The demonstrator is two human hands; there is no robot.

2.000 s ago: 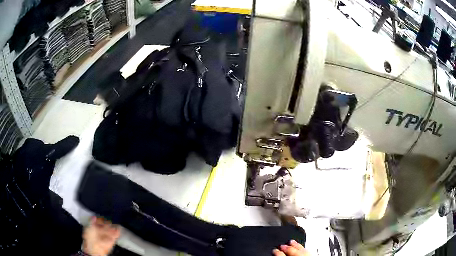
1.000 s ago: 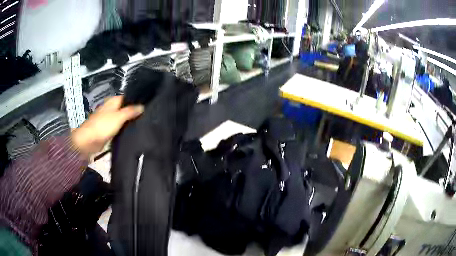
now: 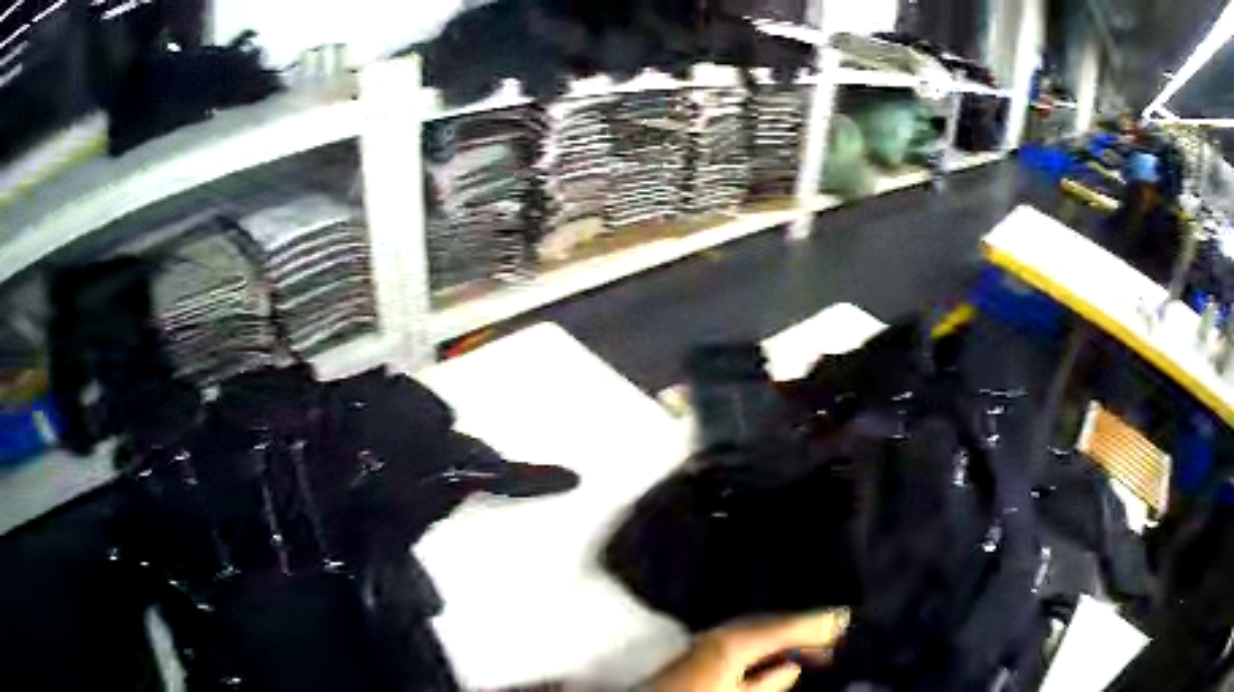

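A large heap of black fabric pieces (image 3: 758,534) with pale thread ends or trim lies right of centre on the white table (image 3: 541,595). A second black pile (image 3: 291,500) lies at the left, with a rounded strap-like end sticking out to the right. One hand, which looks like my left hand (image 3: 751,656), is at the bottom edge, cut off and blurred, its fingers pointing right at the near side of the large heap. Whether it grips fabric cannot be told. My right hand is out of the picture.
White shelves (image 3: 399,203) with stacked folded fabric pieces run along the back. Another white table with a yellow edge (image 3: 1130,325) stands at the right. A brown slatted object (image 3: 1126,460) is beneath it. The sewing machine is out of view.
The view has swung left, away from the machine. The long black piece my left hand held up is no longer in it; the hand is now low by the large heap.
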